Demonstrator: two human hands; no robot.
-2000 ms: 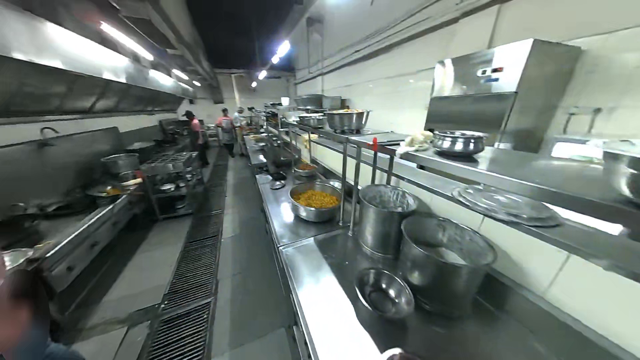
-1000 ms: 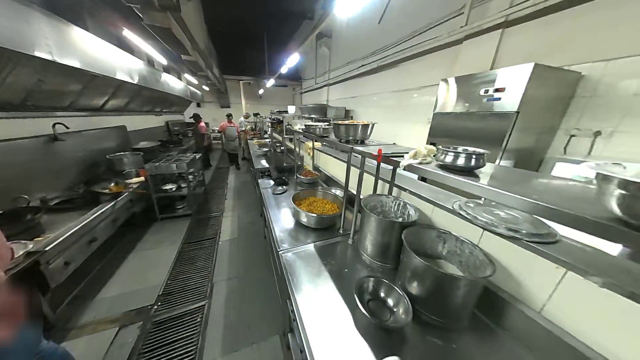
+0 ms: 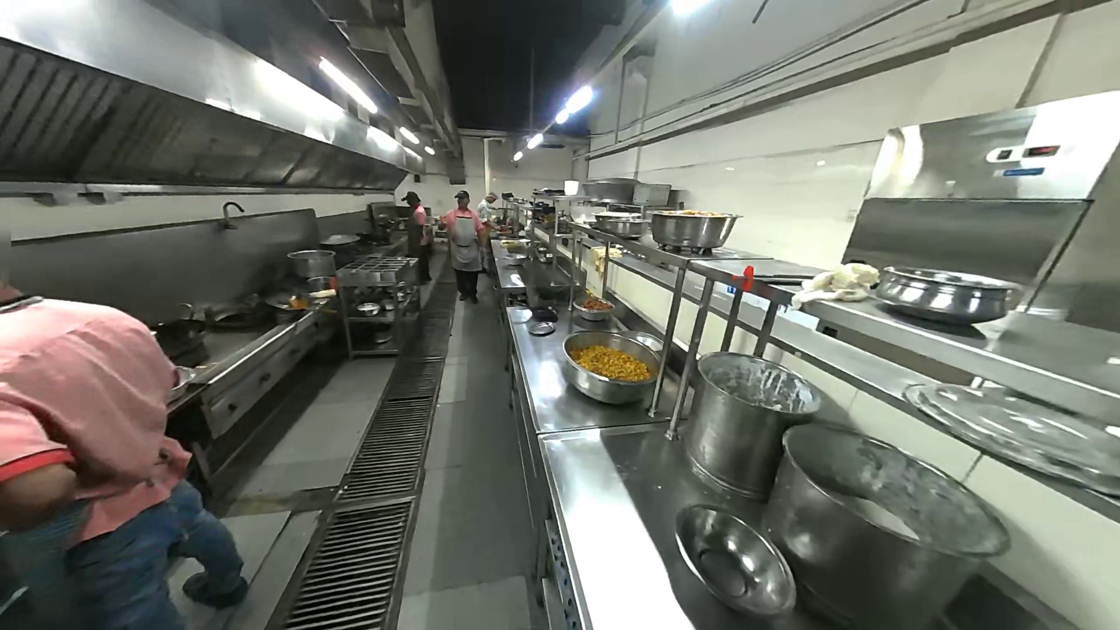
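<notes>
Neither my left hand nor my right hand shows in the head view. Nearest on the steel counter (image 3: 586, 499) at the right are an empty steel bowl (image 3: 733, 560), tilted slightly, and two tall steel pots (image 3: 748, 429) (image 3: 875, 525) with whitish residue inside. Beyond them a wide steel bowl (image 3: 610, 389) holds yellow food. A smaller bowl of reddish-brown food (image 3: 594, 306) stands behind it. On the shelf above are a round steel pot (image 3: 947, 296), a crumpled white cloth (image 3: 838, 284) and flat steel lids (image 3: 1024, 424).
A co-worker in a pink shirt (image 3: 87, 394) bends at the left edge, near the cooking range (image 3: 254, 350). Two people (image 3: 465, 236) (image 3: 418, 229) stand farther down the aisle; another is behind the counter's far end. A floor grating (image 3: 376, 490) runs along the aisle. A steel rack (image 3: 378, 297) stands left.
The co-worker at the left edge has come much further into view. The aproned person in the aisle now appears larger and faces this way. The pots and bowls on the counter have stayed in place.
</notes>
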